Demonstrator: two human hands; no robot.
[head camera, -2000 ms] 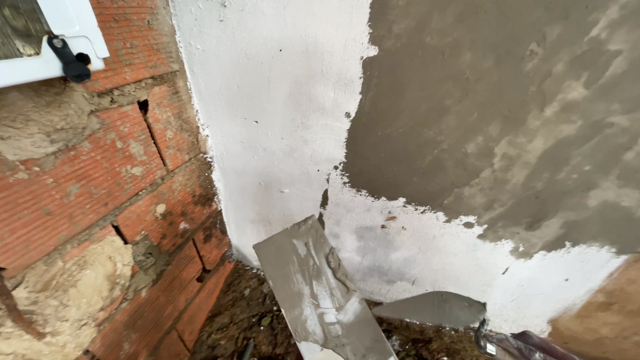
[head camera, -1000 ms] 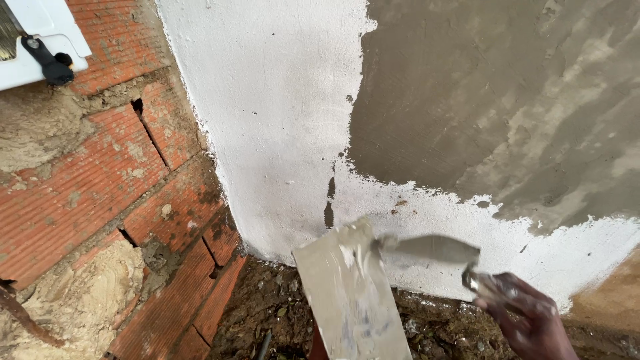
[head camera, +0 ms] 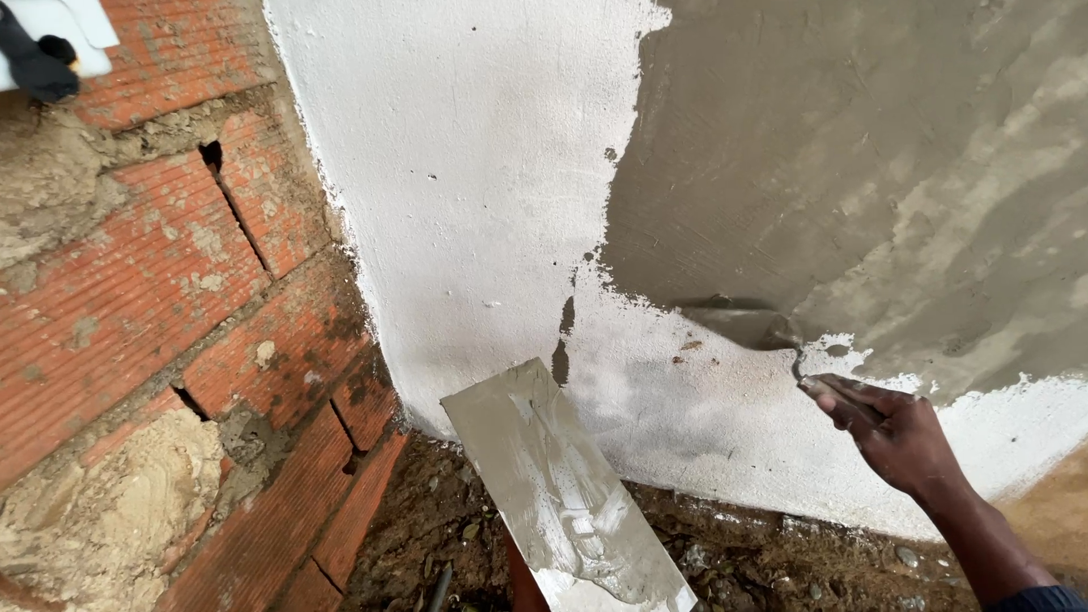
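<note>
My right hand (head camera: pixel 892 429) grips the handle of a pointed trowel (head camera: pixel 744 325), whose blade lies against the wall at the lower edge of the grey plaster coat (head camera: pixel 765 170). Left of it, a flat rectangular steel blade (head camera: pixel 569 501) smeared with wet grey plaster slants up from the bottom of the view, its top corner close to the white wall (head camera: pixel 459 170). Of my left arm only a small part (head camera: pixel 523 578) shows beneath this blade; the left hand itself is hidden. A thin grey streak (head camera: pixel 563 340) marks the white wall just above the blade.
A wall of ribbed red hollow bricks (head camera: pixel 127 297) with rough mortar meets the white wall at a corner on the left. A white fitting with a black part (head camera: pixel 38 59) is at the top left. Dark littered soil (head camera: pixel 425 527) runs along the wall's foot.
My right hand has raised the trowel from beside the flat blade up and right to the edge of the grey plaster. Two seconds ago the trowel was low, near the soil.
</note>
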